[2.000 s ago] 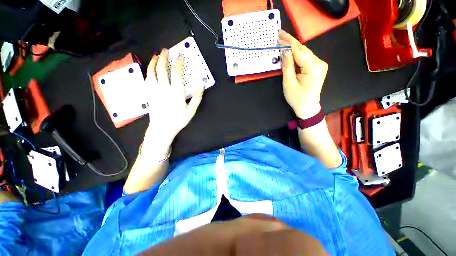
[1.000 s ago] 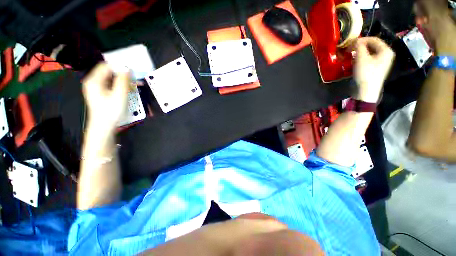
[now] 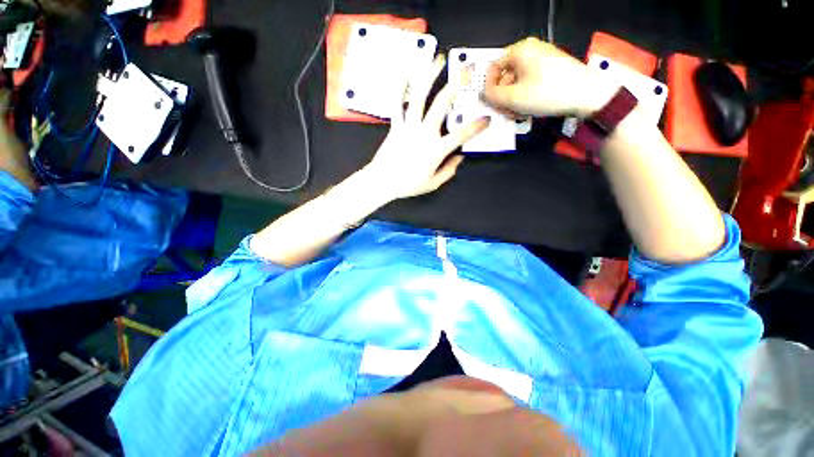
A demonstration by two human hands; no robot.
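Note:
A white square device unit (image 3: 466, 64) with dotted vent holes lies on the black mat in front of me. A plain white piece (image 3: 495, 139) shows at its near edge. My left hand (image 3: 418, 147) has its fingers spread, with fingertips at this unit and the one to its left. My right hand (image 3: 535, 80) is curled over the middle unit; whether its fingers hold something small is hidden. Another unit (image 3: 379, 70) lies on a red foam pad (image 3: 336, 89) to the left. A further unit (image 3: 656, 89) on a red pad is partly covered by my right wrist.
A black handheld scanner (image 3: 219, 94) with a looping cord lies left. Units with blue cables (image 3: 134, 112) are further left, beside a neighbour's blue sleeve (image 3: 53, 232). A black mouse (image 3: 721, 103) on a red pad and a red tape dispenser (image 3: 776, 178) are right.
The view has shifted left. My right hand has come from near the tape dispenser to the middle unit. My left hand has let go of the white piece it held raised and is spread at the units.

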